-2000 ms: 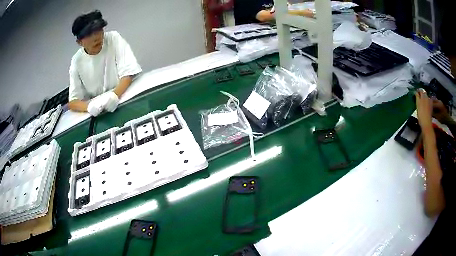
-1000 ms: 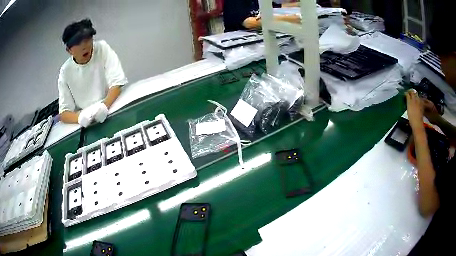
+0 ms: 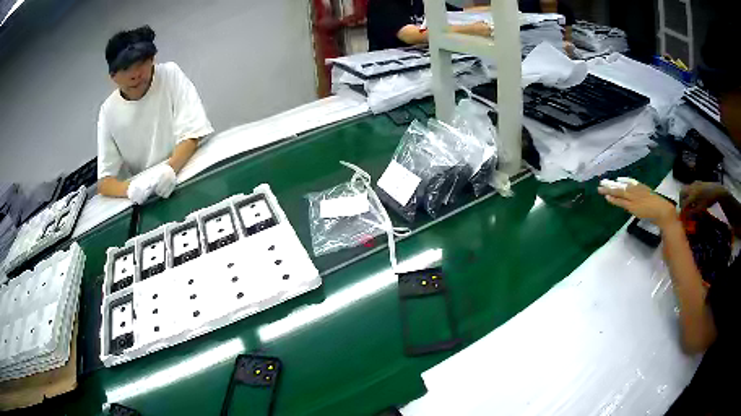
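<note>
Neither of my hands is in the picture. Nearest in front of me, black phone case frames lie on the green conveyor belt (image 3: 349, 301). One whole frame (image 3: 426, 310) lies right of centre, its camera end with yellow dots pointing away from me. Another frame (image 3: 254, 383) is cut off by the bottom edge. Small parts of further frames show at the bottom edge. A white blister tray (image 3: 213, 280) with dark parts in several pockets lies on the left of the belt.
Clear plastic bags (image 3: 422, 171) and a white strap (image 3: 382, 213) lie mid-belt by the pale metal post (image 3: 508, 89). Stacked blister trays (image 3: 36, 313) are at left. A gloved person (image 3: 150, 122) sits opposite. At right, another person's hand (image 3: 638, 199) reaches over the belt edge.
The phone case frames have moved left and towards me along the belt. The view has turned slightly right. The hand of the person at right has moved left over the belt.
</note>
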